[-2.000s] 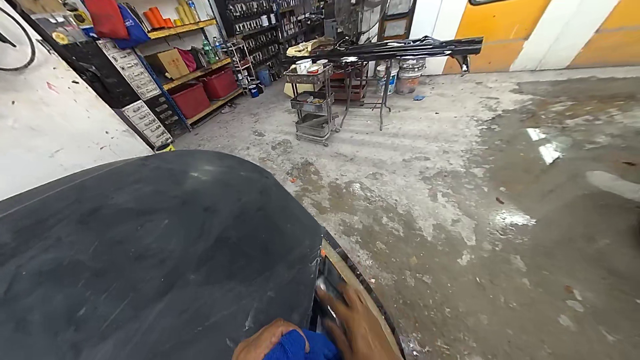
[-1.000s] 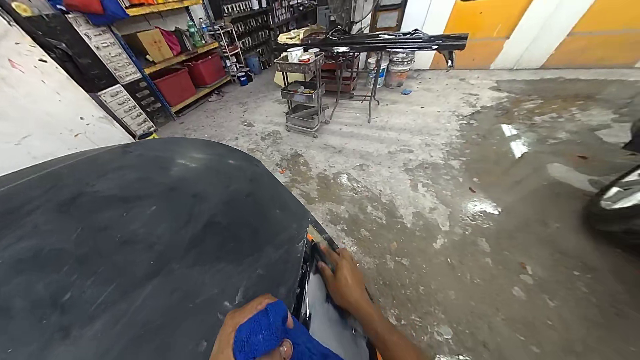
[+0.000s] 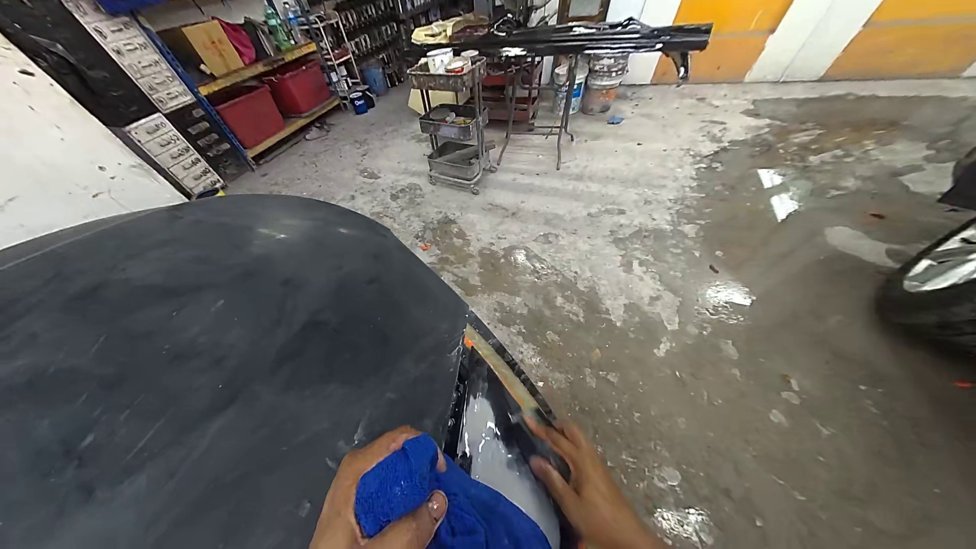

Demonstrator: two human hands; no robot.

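Note:
A bunched blue cloth (image 3: 404, 480) is gripped in my left hand (image 3: 343, 488), thumb across it, at the edge of a dark, scuffed car body panel (image 3: 229, 343). Beside the cloth lies a glossy grey and black strip of bodywork (image 3: 484, 435), partly covered by it. My right hand (image 3: 583, 473) rests with its fingers on the outer edge of that strip, near the lower end of a tan strip (image 3: 499, 370). Whether anything lies under the right fingers cannot be seen.
A wheeled metal cart (image 3: 451, 118) and a stand with long black parts (image 3: 602, 38) are ahead. Red bins (image 3: 248, 114) sit on shelving at the left. A car wheel (image 3: 934, 290) is at the right, on a patchy, wet-looking concrete floor (image 3: 686, 366).
My right hand has moved down along the edge, away from the orange spot it was near one second ago. The blue cloth stays in my left hand.

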